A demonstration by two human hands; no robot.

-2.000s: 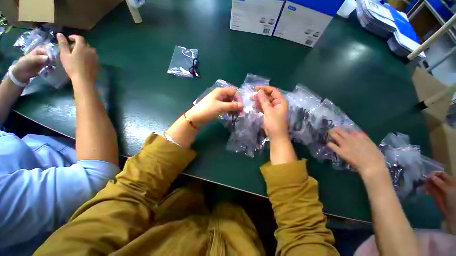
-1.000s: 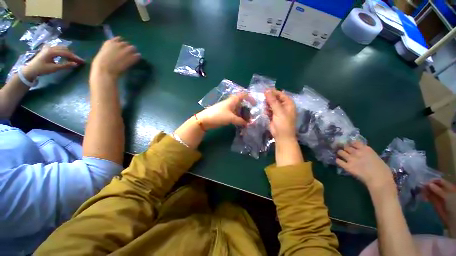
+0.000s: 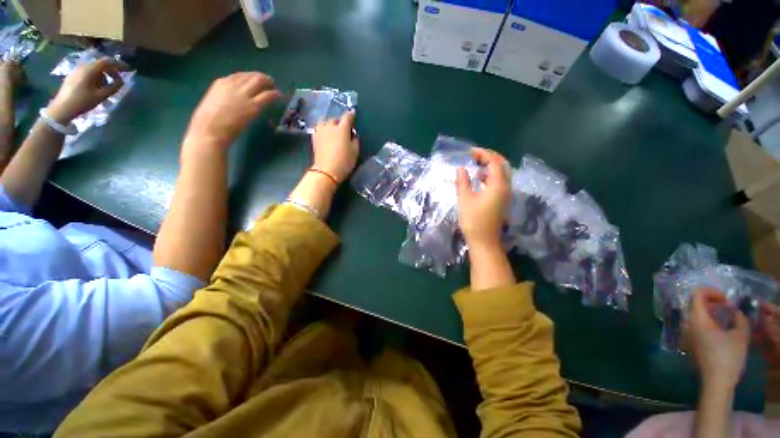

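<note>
My left hand (image 3: pixel 334 150) is stretched to the upper left, its fingertips on or at the set-aside clear bags (image 3: pixel 310 109) with dark contents; whether it grips one, I cannot tell. My right hand (image 3: pixel 484 195) is over the long heap of clear bags (image 3: pixel 569 235), thumb and fingers pinching a clear bag (image 3: pixel 452 152) at the heap's left part. The heap's bags overlap and show dark contents. More bags (image 3: pixel 389 175) lie at its left end.
Blue and white cartons (image 3: pixel 500 43) stand at the far side, with a white roll (image 3: pixel 625 52) beside them. A person's arm (image 3: pixel 205 171) reaches in from the left, close to the set-aside bags. Another person's hand (image 3: pixel 717 329) is at the right bag pile (image 3: pixel 684 278). A brown carton (image 3: pixel 154 21) is upper left.
My left hand has left the heap and moved up and left to the set-aside bags. The left neighbour's hand has come toward them. The right neighbour's hand has withdrawn from the heap.
</note>
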